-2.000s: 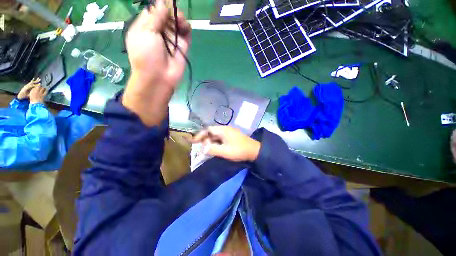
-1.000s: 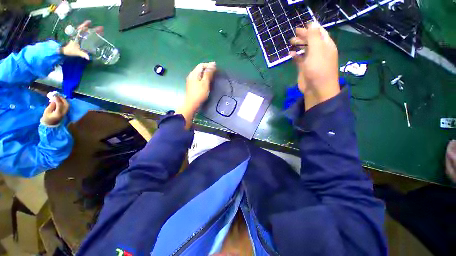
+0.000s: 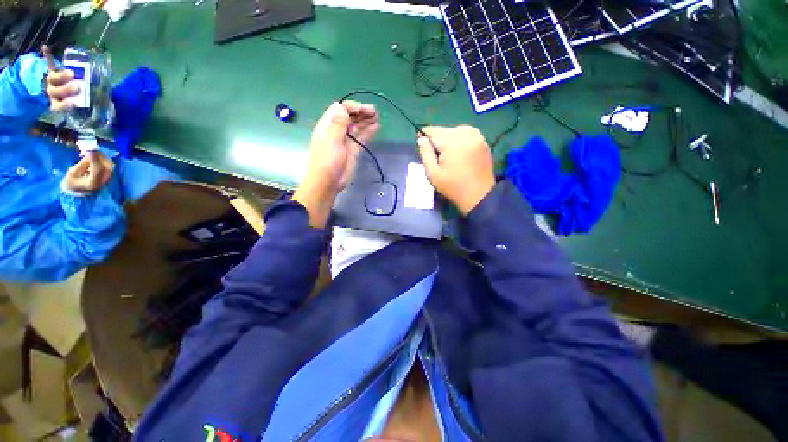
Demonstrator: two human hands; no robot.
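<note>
A solar panel point(image 3: 346, 211) lies back side up at the bench's near edge, with a black junction box point(image 3: 381, 198) and a white rating label point(image 3: 420, 186). A thin black output cable point(image 3: 377, 93) rises from the box through my left hand point(image 3: 331, 148) and arches over to my right hand point(image 3: 460, 164). Both hands hold the cable above the panel, my right fingers pinching it over the label side. The cable beyond my right fingers is hidden or too thin to follow.
A blue cloth point(image 3: 565, 183) lies right of my right hand. A front-up solar panel point(image 3: 511, 52) and stacked panels point(image 3: 691, 47) are at the far side. A small round cap point(image 3: 284, 112) lies left. Another person in blue sleeves point(image 3: 52, 207) holds a clear bottle point(image 3: 97, 95). A carton point(image 3: 130, 285) stands lower left.
My right hand has come down from the far panel to the cable. My left hand now holds the cable above the panel. The other person has lifted the bottle.
</note>
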